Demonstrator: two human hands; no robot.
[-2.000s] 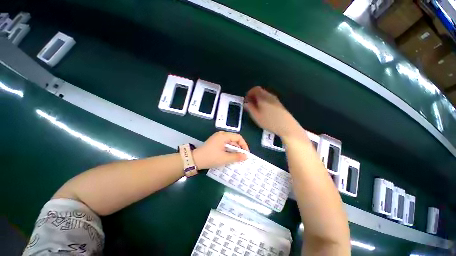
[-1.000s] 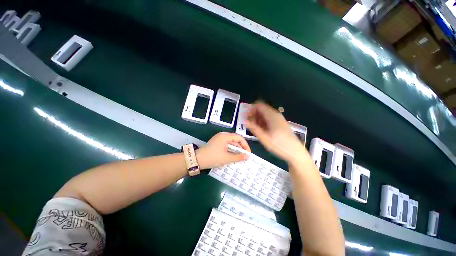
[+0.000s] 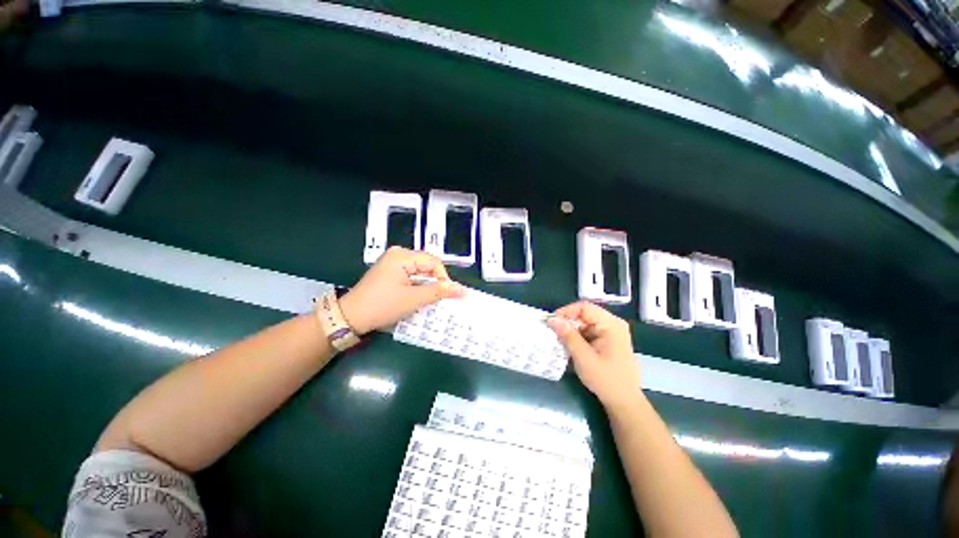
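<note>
My left hand (image 3: 405,292) grips the upper left edge of a white label sheet (image 3: 484,334) with rows of small printed marks. My right hand (image 3: 597,342) has thumb and forefinger pinched at the sheet's upper right corner; whether a label is between the fingertips is too small to tell. Three white window boxes, one of them at the right of the group (image 3: 507,244), stand on the dark belt just beyond the sheet. Another white box (image 3: 604,265) stands beyond my right hand.
A stack of label sheets (image 3: 489,489) lies near my body. The pale guide rail (image 3: 247,275) runs between bench and dark green belt (image 3: 273,137). More white boxes (image 3: 850,357) stand at right and one (image 3: 114,177) at left. A small round thing (image 3: 567,207) lies on the belt. Cardboard boxes (image 3: 878,63) are at upper right.
My right hand has come back from a box on the belt to the sheet's right corner. My left hand and the sheet have shifted left in view. The view has turned.
</note>
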